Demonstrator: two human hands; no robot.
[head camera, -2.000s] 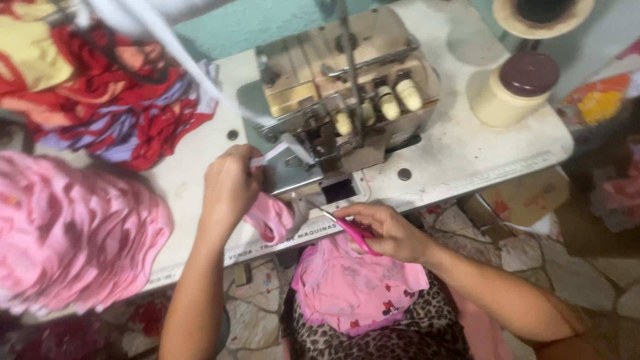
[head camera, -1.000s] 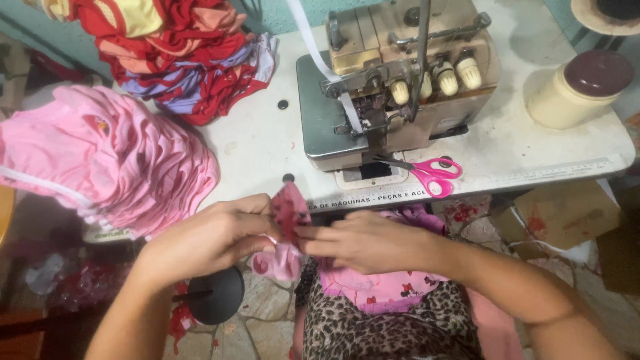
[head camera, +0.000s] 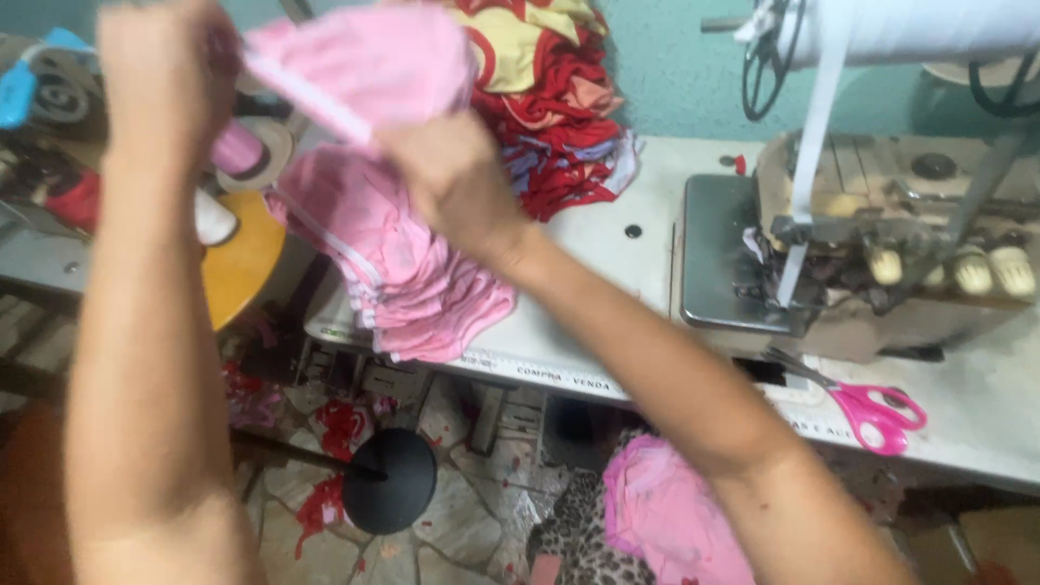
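A pink fabric garment piece (head camera: 382, 69) with a white elastic edge is stretched between both hands, above a stack of pink garments (head camera: 398, 252) on the left end of the sewing table. My left hand (head camera: 166, 61) grips its left end, fingers partly out of sight and blurred. My right hand (head camera: 455, 175) is closed on its lower right edge. Pink-handled scissors (head camera: 881, 414) lie at the table's front edge, by an overlock sewing machine (head camera: 886, 236) with a white elastic strip (head camera: 816, 122) hanging into it. More pink fabric (head camera: 674, 512) rests on my lap.
Red, yellow and lilac garments (head camera: 552, 106) are heaped at the back of the white table (head camera: 585, 268). A second machine with thread cones (head camera: 240, 146) stands at the left, near a yellow round surface (head camera: 240, 252). Below is a black disc (head camera: 390, 481) over the scrap-strewn stone floor.
Both hands have moved left and up with a pink piece, from the table's front edge to above the pink stack. Two seconds ago my right hand held the scissors. The view has swung left.
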